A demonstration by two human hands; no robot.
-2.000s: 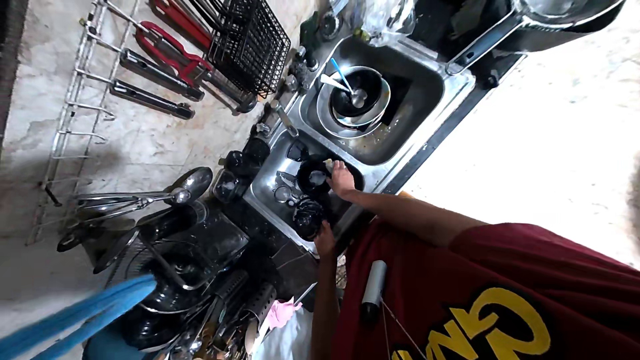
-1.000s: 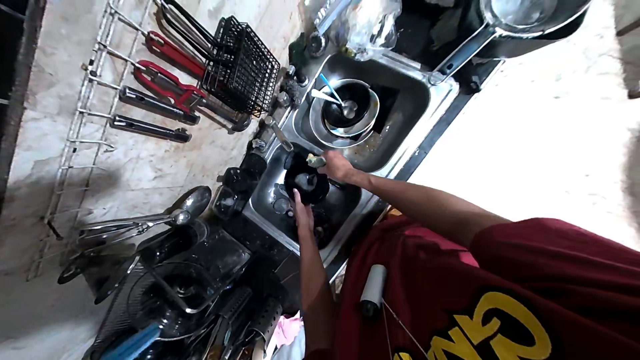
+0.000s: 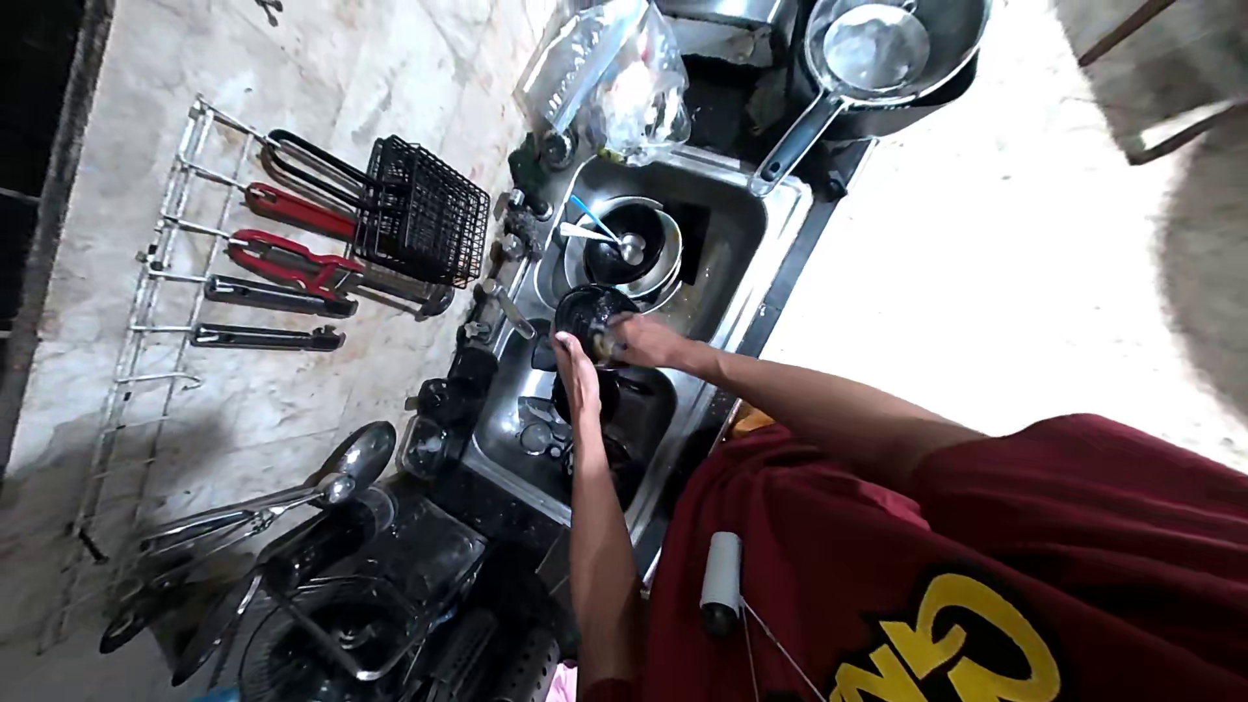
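My left hand (image 3: 577, 372) holds the rim of a black bowl (image 3: 585, 310), tilted above the divider of the steel double sink. Against the inside of this bowl my right hand (image 3: 639, 339) presses a blurred yellowish scrubber (image 3: 606, 343). Below them, the lower basin (image 3: 507, 429) has more dark dishes and a clear glass (image 3: 535, 438) in it. Stacked light bowls (image 3: 668, 263) with a dark bowl (image 3: 609, 258) inside stand in the other basin, a blue-handled utensil (image 3: 593, 216) leaning in them.
The faucet (image 3: 509, 310) reaches over the sink from the wall side. Beyond the far basin are a clear plastic bag (image 3: 639, 97) and a pan with a strainer (image 3: 876, 49). Wire baskets (image 3: 424, 210) and tongs hang on a wall rack. A dish rack (image 3: 361, 624) stands at the lower left.
Both hands have come up from the lower basin with the black bowl, toward the divider. The left hand was low beside dark dishes two seconds ago and now supports the bowl.
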